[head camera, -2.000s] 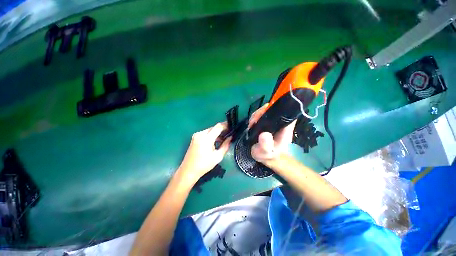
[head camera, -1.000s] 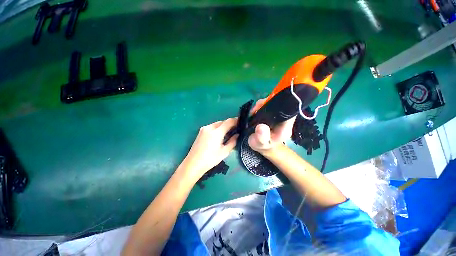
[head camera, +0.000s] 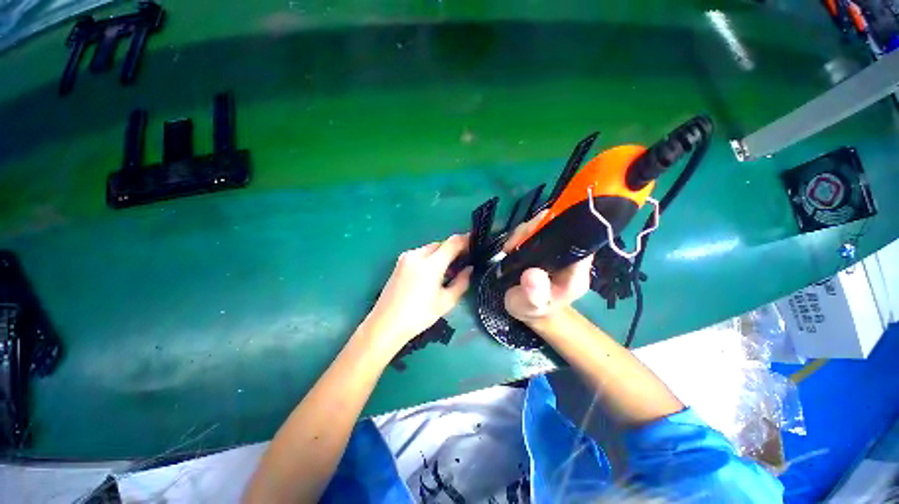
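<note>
My left hand (head camera: 419, 285) grips a black plastic bracket (head camera: 483, 224) near the middle of the bench; its prongs point up and to the right. My right hand (head camera: 552, 285) is wrapped around the black and orange electric screwdriver (head camera: 582, 228), whose tip end points down-left toward the bracket. The tip and the contact point are hidden by the fingers. The round screw dish (head camera: 501, 320) lies just below both hands. Heaps of small black pieces lie left (head camera: 426, 340) and right (head camera: 616, 279) of the dish.
Two black brackets (head camera: 179, 175) lie at upper left, and stacked brackets (head camera: 22, 354) at the left edge. A metal post (head camera: 818, 108), a cooling fan (head camera: 828, 190) and red-handled tools (head camera: 856, 18) are at right. A white carton (head camera: 833, 313) and clear bags (head camera: 764, 379) are below the right edge.
The held bracket has turned, so its prongs now show fanned up and right. The screwdriver's orange rear sits slightly lower. Both hands keep their hold.
</note>
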